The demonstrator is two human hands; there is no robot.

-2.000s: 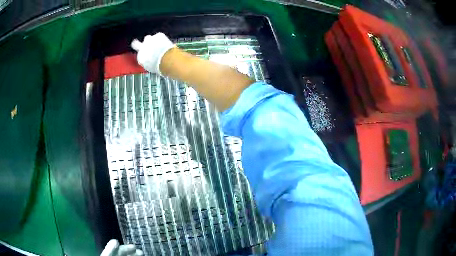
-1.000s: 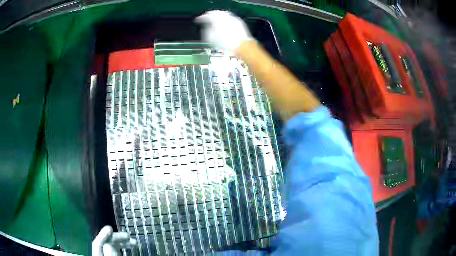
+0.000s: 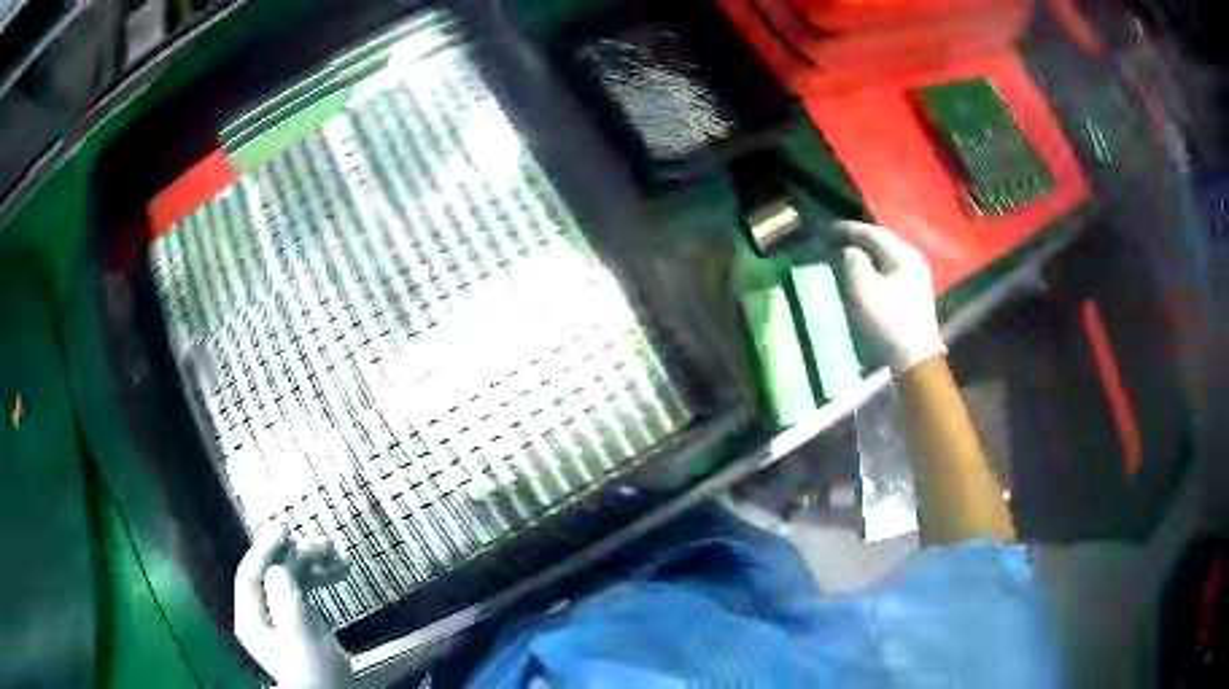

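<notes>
A large black tray (image 3: 121,323) is filled with parallel silver finned heatsinks (image 3: 404,323). My left hand (image 3: 286,612), white-gloved, is at the tray's near left corner with its fingertips over the heatsink ends; whether they grip anything is unclear. My right hand (image 3: 892,294), also gloved, is right of the tray, beside two pale green strips (image 3: 801,343) on the mat. A small dark block with a shiny face (image 3: 771,222) lies just left of its fingertips. The fingertips are blurred against something dark, so a hold cannot be told.
A small black tray of screws (image 3: 660,101) stands right of the large tray. Red foam (image 3: 930,249) holds a green circuit board (image 3: 984,146). Green pieces (image 3: 290,128) and red foam (image 3: 193,193) show at the large tray's far end. The bench's metal edge (image 3: 822,420) runs along the near side.
My right hand has moved from the tray's far end to the strips at the right. The view has turned right, bringing the strips and dark block into sight. My left hand remains at the tray's near left corner.
</notes>
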